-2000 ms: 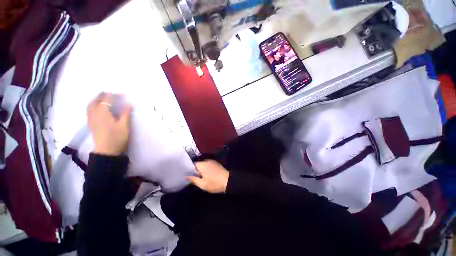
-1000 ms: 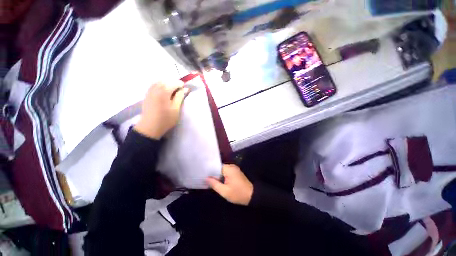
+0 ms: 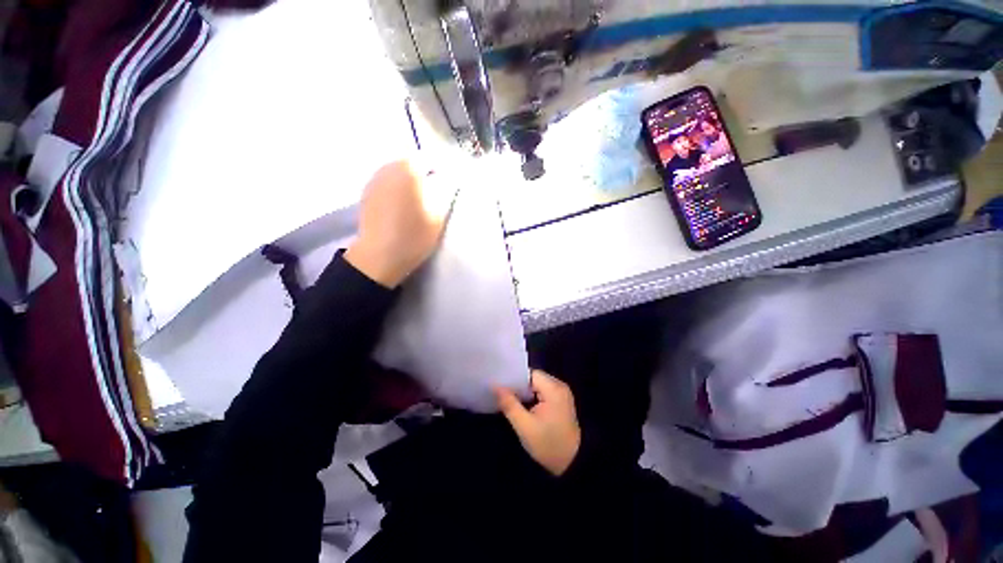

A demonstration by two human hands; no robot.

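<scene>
A large pale front panel (image 3: 467,302) lies on the white machine table and hangs over its front edge. Its top corner is at the brightly lit needle area (image 3: 481,148) of the sewing machine. My left hand (image 3: 398,220) presses on the panel just left of and below the needle, fingertips close to it. My right hand (image 3: 547,420) pinches the panel's lower right corner between thumb and fingers. The maroon panel is covered by the pale one and cannot be made out along the edge. Glare hides the presser foot.
A lit smartphone (image 3: 701,167) lies right of the needle, beside a light blue cloth (image 3: 618,138) and a dark-handled tool (image 3: 817,135). Waiting panels (image 3: 770,462) with maroon strips lie at the right. Striped maroon pieces (image 3: 83,242) are stacked at the left.
The pale panel has been laid over the maroon panel, hiding it. My left hand has moved right and up to the needle. My right hand has shifted right with the panel's corner.
</scene>
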